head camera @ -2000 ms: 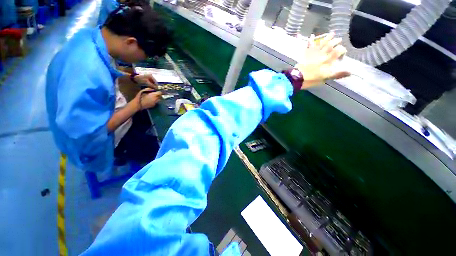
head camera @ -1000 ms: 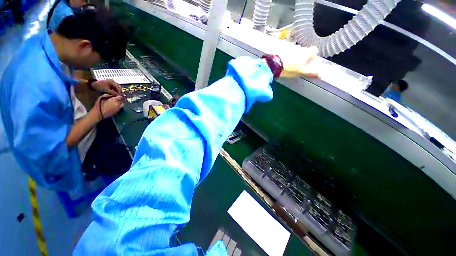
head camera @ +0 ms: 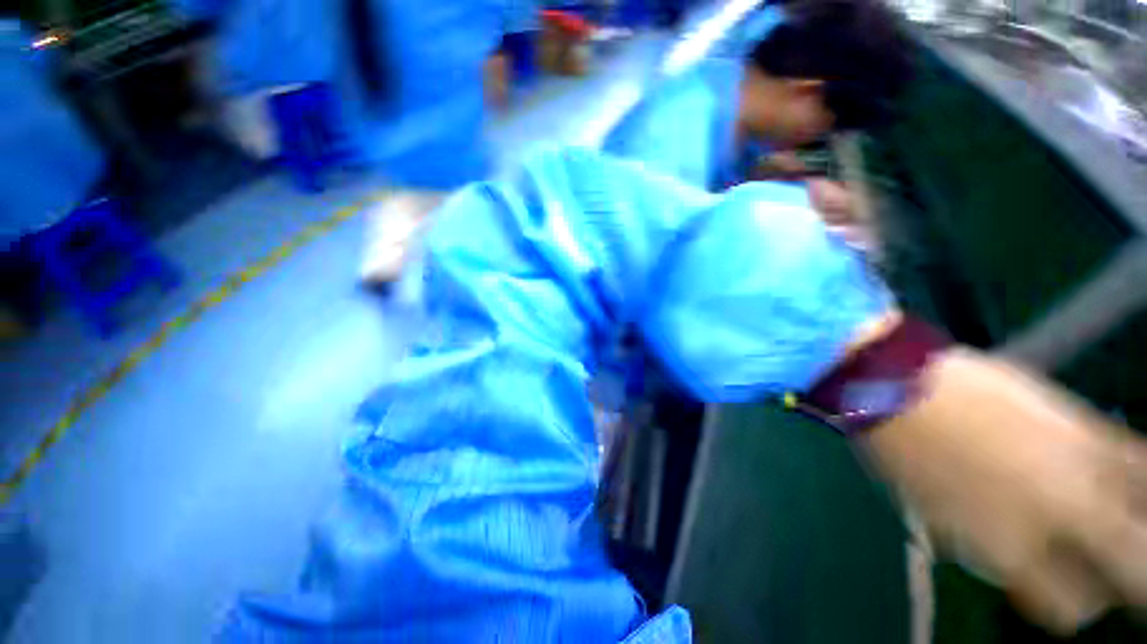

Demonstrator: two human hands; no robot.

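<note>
My left hand [head camera: 1013,484] is large and badly blurred at the right, reached out over the dark green bench [head camera: 792,541]. A dark red band is round its wrist. Its fingers run to the right edge of the picture, and I cannot tell whether they hold anything. My left sleeve, blue and creased, fills the middle. My right hand is not in view; only a small bit of blue cloth shows at the bottom edge.
A person [head camera: 805,94] in a blue smock bends over the bench beyond my arm. Other people in blue and blue stools [head camera: 107,264] are at the left. A yellow line [head camera: 201,296] crosses the floor. A pale bar and a grey ledge [head camera: 1057,126] stand at the right.
The view has swung left towards the aisle and blurred. My left hand has left the bright upper ledge and is now lower and nearer. The white sheet and clear tray are out of view.
</note>
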